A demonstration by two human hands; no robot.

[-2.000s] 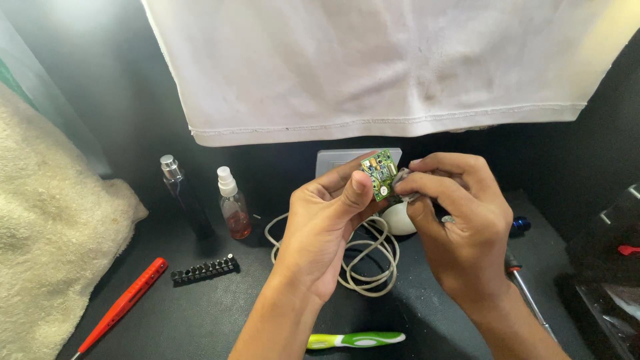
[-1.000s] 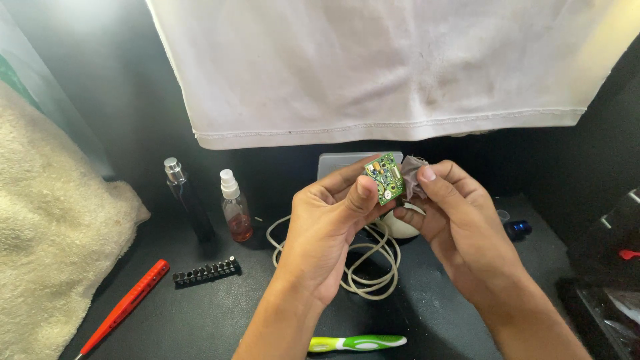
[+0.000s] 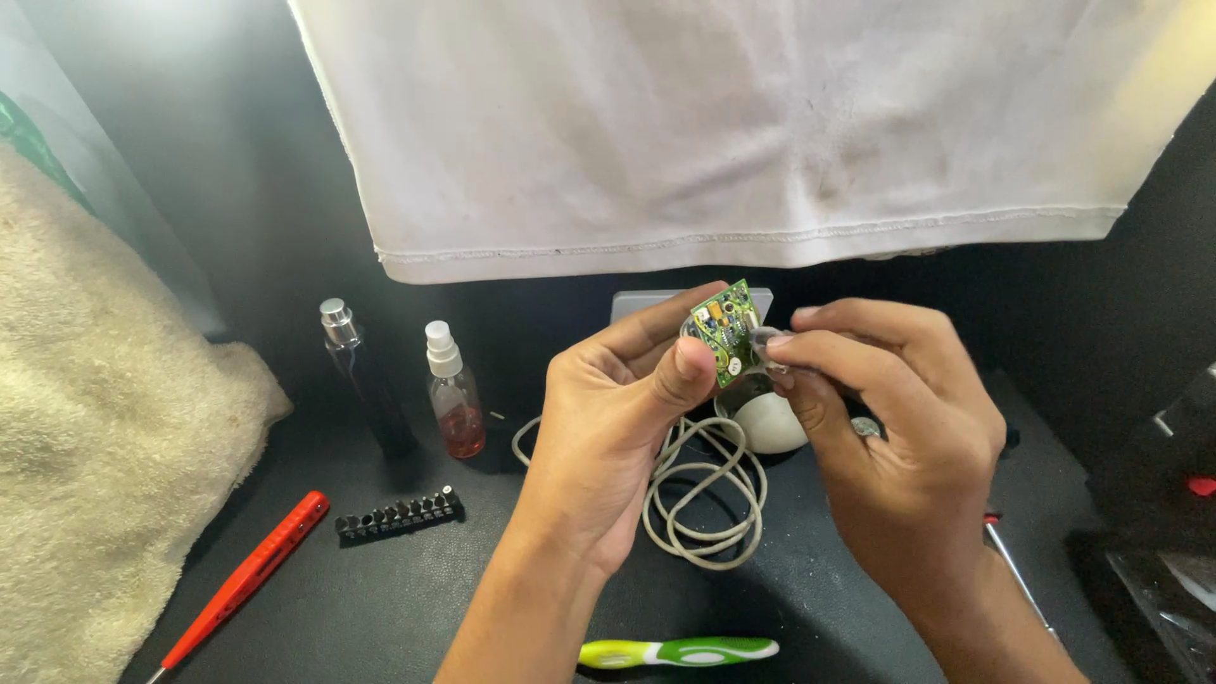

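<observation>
My left hand grips a small green circuit board by its edges, its component side facing me. A thin grey cloth is pinched between the thumb and fingers of my right hand, against the board's right edge. Behind and below the board are a rounded white plastic piece and a coiled beige cable. My left hand partly hides a flat light-grey object behind it.
At left stand a dark spray bottle and a clear one with red liquid. Nearer lie a screwdriver bit rack, a red-handled tool, a green-and-yellow handle and a metal shaft. A cream towel and white cloth border the space.
A second ago the grey cloth was spread out beside the board in my right hand; now it is bunched at my fingertips against the board's edge. My left hand keeps its hold on the board.
</observation>
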